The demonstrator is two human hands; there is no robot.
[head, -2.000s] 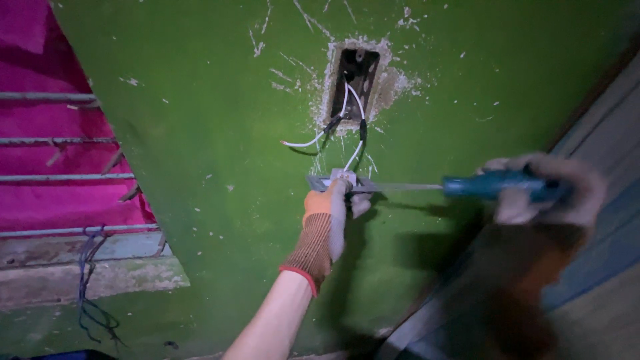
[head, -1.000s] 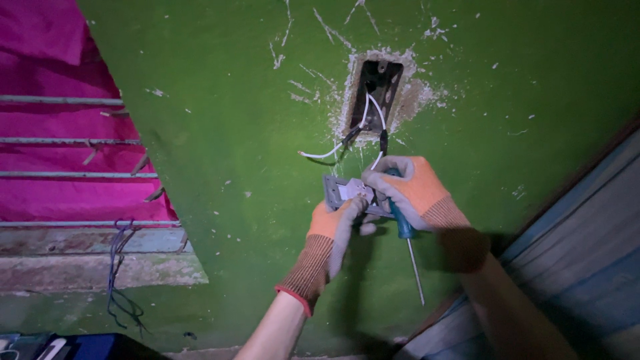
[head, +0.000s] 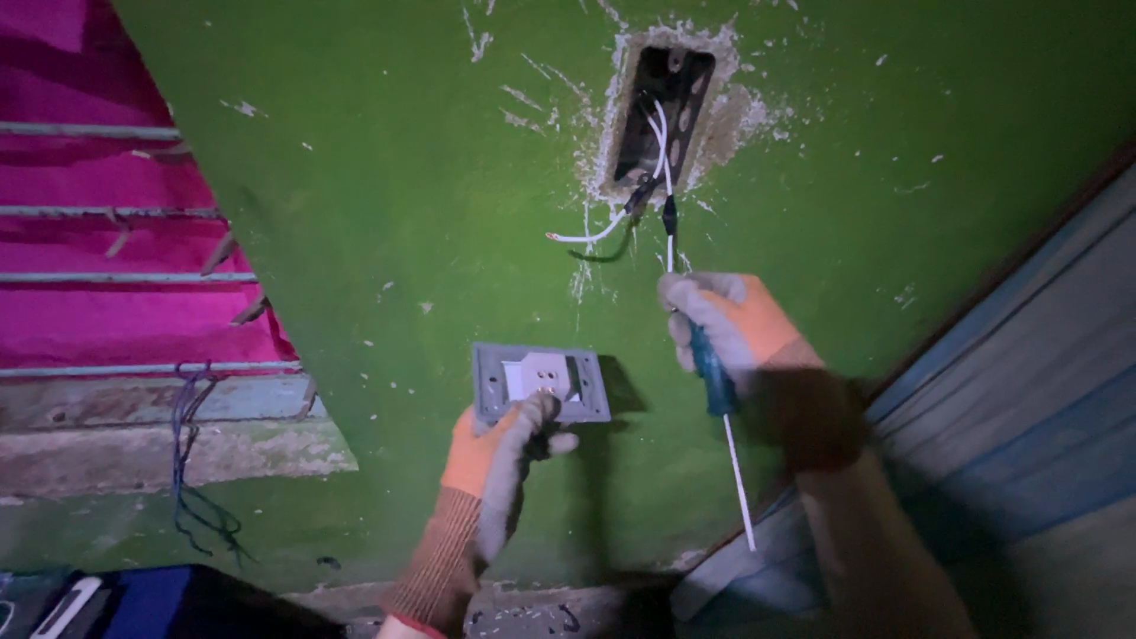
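My left hand (head: 510,453), in an orange and grey work glove, holds a grey switch or socket plate (head: 586,404) with its back side toward me. A screwdriver with a teal handle (head: 714,382) sits in my gloved right hand (head: 732,319), its shaft pointing down. The fingertips of that hand also pinch the lower end of a white wire (head: 670,253) with a black taped joint. A second white wire (head: 586,238), its tip bare, hangs free to the left. Both come out of a recessed metal wall box (head: 652,115). The pinched wire's end is hidden by the fingers.
A green wall (head: 426,248) with chipped plaster surrounds the box. To the left are window bars (head: 115,277) before pink cloth, with a dark cord (head: 182,444) hanging from them. Blue-grey boards (head: 1021,355) slant at the right. A dark blue case (head: 151,603) lies at bottom left.
The plate in my left hand has come away from the wire and my right hand, and now sits lower left. Two seconds ago the screwdriver pointed left at the plate; now it points down.
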